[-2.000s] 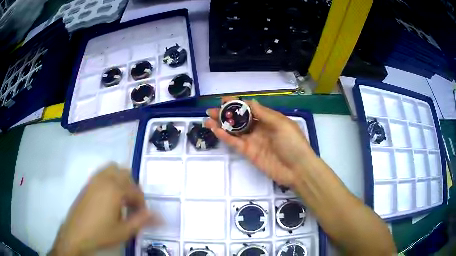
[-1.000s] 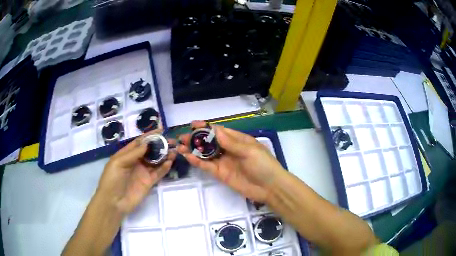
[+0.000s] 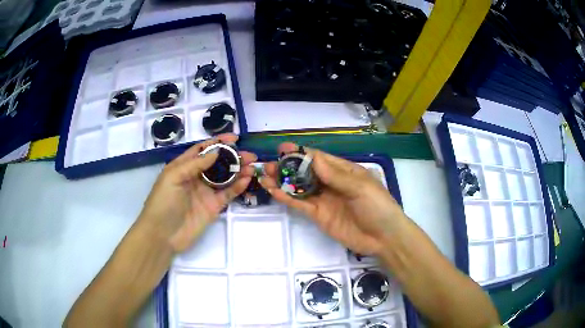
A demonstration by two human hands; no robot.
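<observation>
My left hand point(image 3: 186, 202) holds a round smartwatch body point(image 3: 220, 166) with a silver rim, a dark face and a pale tab at its right side. My right hand point(image 3: 349, 202) holds a second smartwatch body point(image 3: 297, 174), whose face shows small coloured lights and pale tabs. The two watches are side by side, apart, above the back of the blue-rimmed compartment tray point(image 3: 164, 301). Another watch body point(image 3: 254, 193) sits in a back pocket between my hands, partly hidden. More watches sit in the tray's front right pockets, one partly hidden by my right arm.
A blue-rimmed tray point(image 3: 64, 150) at the back left holds several watches. Another at the right point(image 3: 457, 211) holds one. A black foam tray point(image 3: 308, 64) and a slanted yellow post point(image 3: 436, 61) stand behind. Dark blue stacked trays and a white blister tray lie around the far edges.
My left hand has gone from empty above the front tray to holding a watch beside my right hand's watch. The right-hand watch's face now shows coloured lights instead of red ones. The camera view has shifted.
</observation>
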